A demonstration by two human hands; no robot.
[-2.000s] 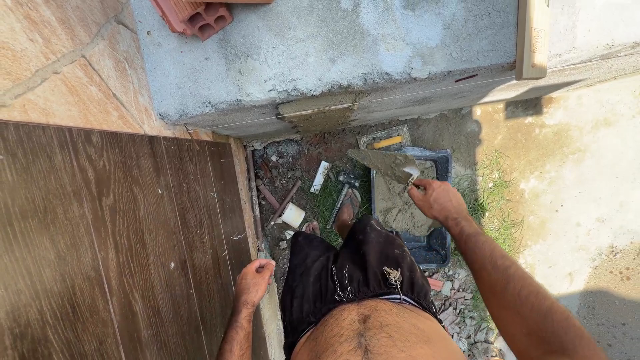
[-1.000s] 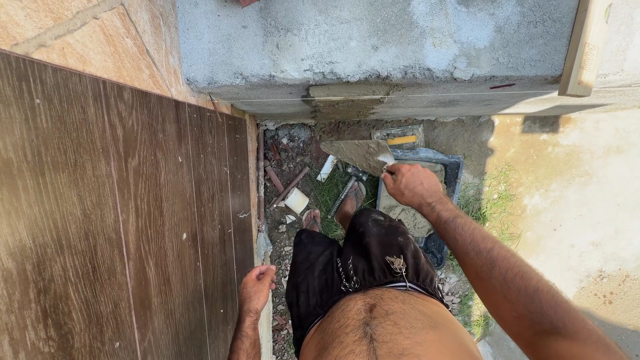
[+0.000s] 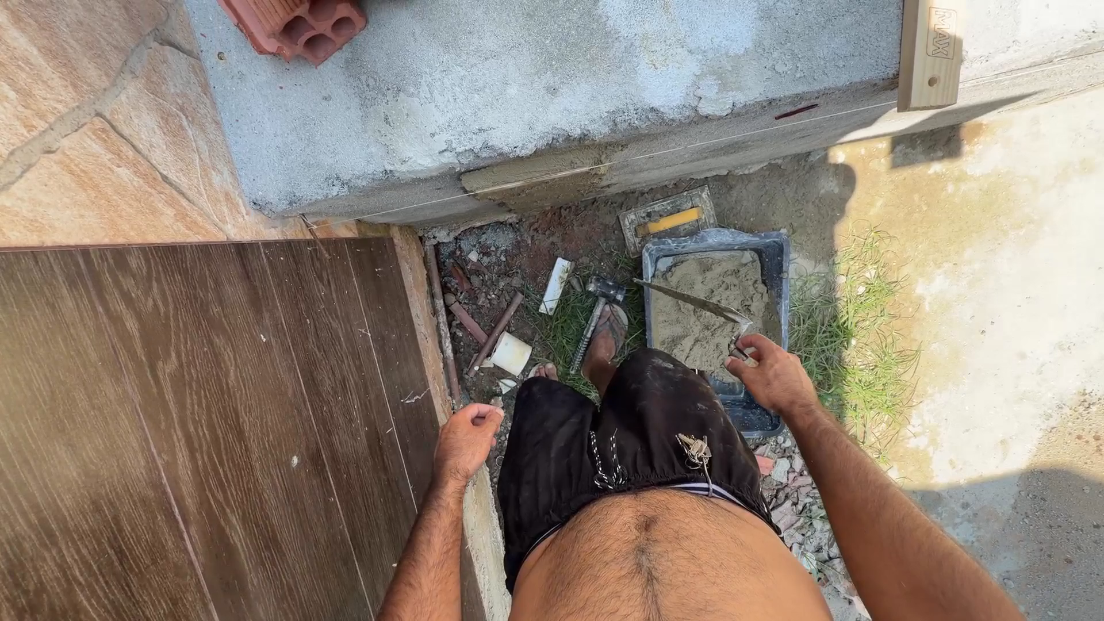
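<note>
My right hand grips the handle of a mason's trowel, whose blade is tilted nearly edge-on above a black plastic tub. Grey mortar lies in the tub. My left hand is loosely curled beside the edge of the wood-look surface, and nothing shows in it. A damp mortar patch marks the side face of the concrete ledge, where a taut string runs across. Behind the tub lies a float with a yellow handle.
A hammer lies by my foot, near a white cup-like piece and pipe pieces. A red hollow brick and a wooden piece rest on the ledge. Brown wood-look planks are at the left; rubble lies below the tub.
The trowel blade has turned from showing its broad face to nearly edge-on and now sits over the tub's mortar. My left hand stays near the plank edge.
</note>
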